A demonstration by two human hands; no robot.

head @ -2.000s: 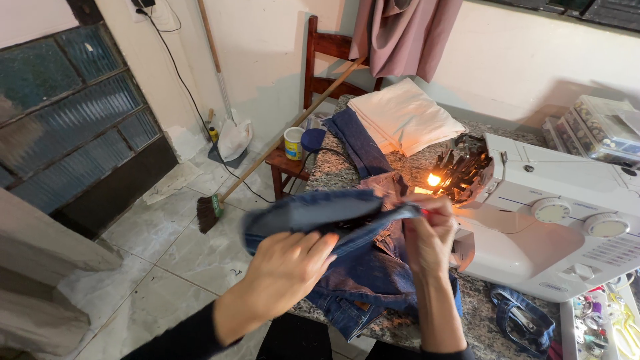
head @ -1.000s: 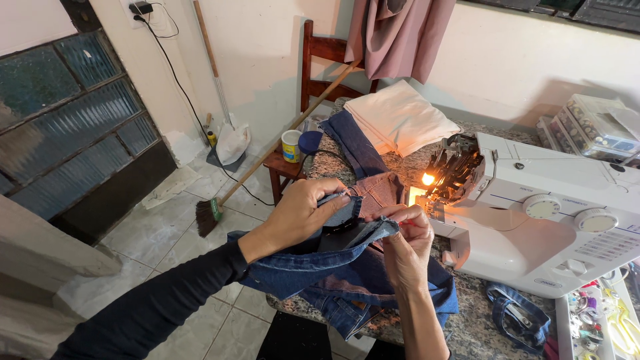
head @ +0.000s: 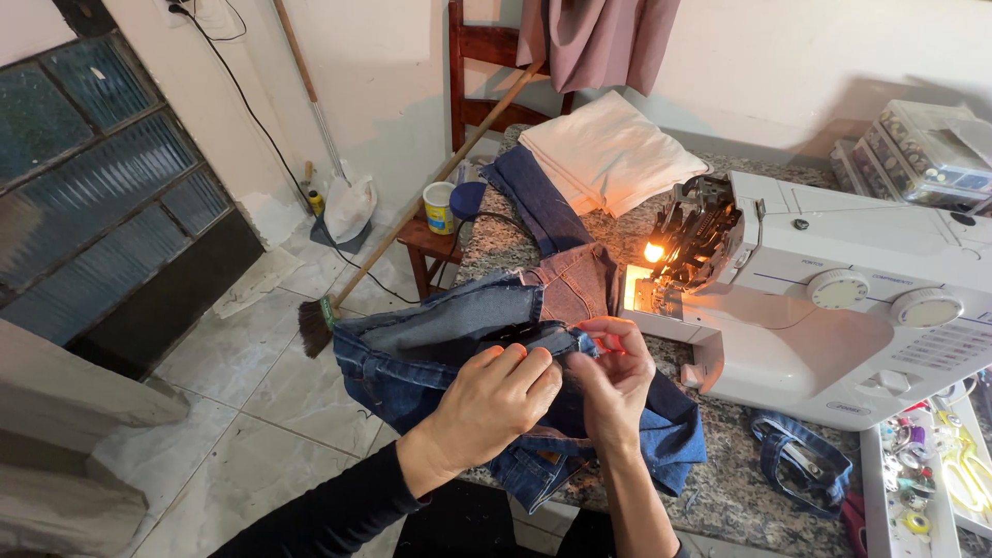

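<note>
A piece of blue denim clothing [head: 418,322] with frayed cut edges spreads over the front left edge of the granite table. My left hand [head: 500,403] grips its fabric, knuckles up. Close beside it, my right hand [head: 620,372] pinches a corner of the same denim between thumb and fingers. Something reddish shows at the right fingertips, too small to name. A reddish-brown denim piece [head: 577,283] lies just behind the hands. To the right stands a white sewing machine [head: 837,310], its lamp [head: 654,253] lit and its needle-end cover open.
Folded cream cloth [head: 612,151] lies at the table's back. A denim strip [head: 802,465] and a tray of threads and scissors [head: 914,496] sit at the right, with stacked plastic boxes [head: 922,147] behind the machine. A broom [head: 318,325] leans across a wooden chair [head: 422,236] holding a tub.
My left hand has moved down and right, closer to my right hand. The denim edge it held up a second ago now lies spread out to the left of both hands.
</note>
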